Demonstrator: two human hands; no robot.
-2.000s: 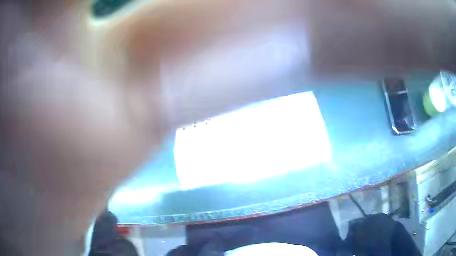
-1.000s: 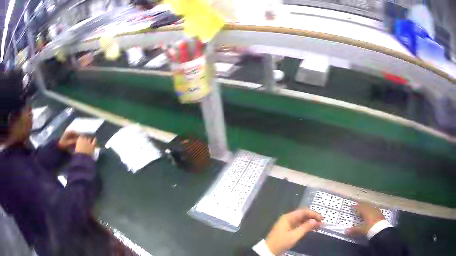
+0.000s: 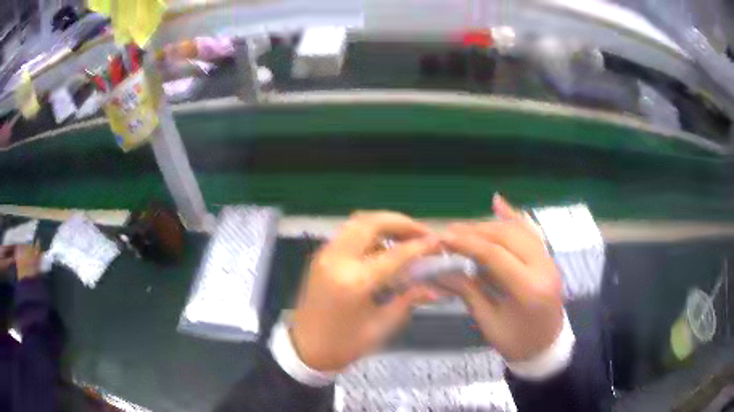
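Observation:
My left hand [image 3: 350,294] and my right hand [image 3: 515,290] are raised close together in front of me. Their fingers meet around a small whitish piece [image 3: 443,267], blurred and mostly hidden by the fingers, so I cannot tell what it is. Below them a dotted white panel stack [image 3: 426,386] lies on the dark green bench, cut off by the bottom edge. A bagged stack [image 3: 233,269] lies to the left of my hands. Another white stack [image 3: 573,248] stands behind my right hand.
A post [image 3: 179,173] with a yellow pen holder [image 3: 133,113] rises at back left, a dark brown container [image 3: 158,232] at its foot. White sheets [image 3: 83,249] and another person's hand [image 3: 26,261] are at far left. A cup [image 3: 698,318] is at far right. The green belt [image 3: 402,129] runs behind.
The view has turned right. My hands have lifted from the bagged dotted panels and now come together around a small piece. The cup and the near panel stack now show.

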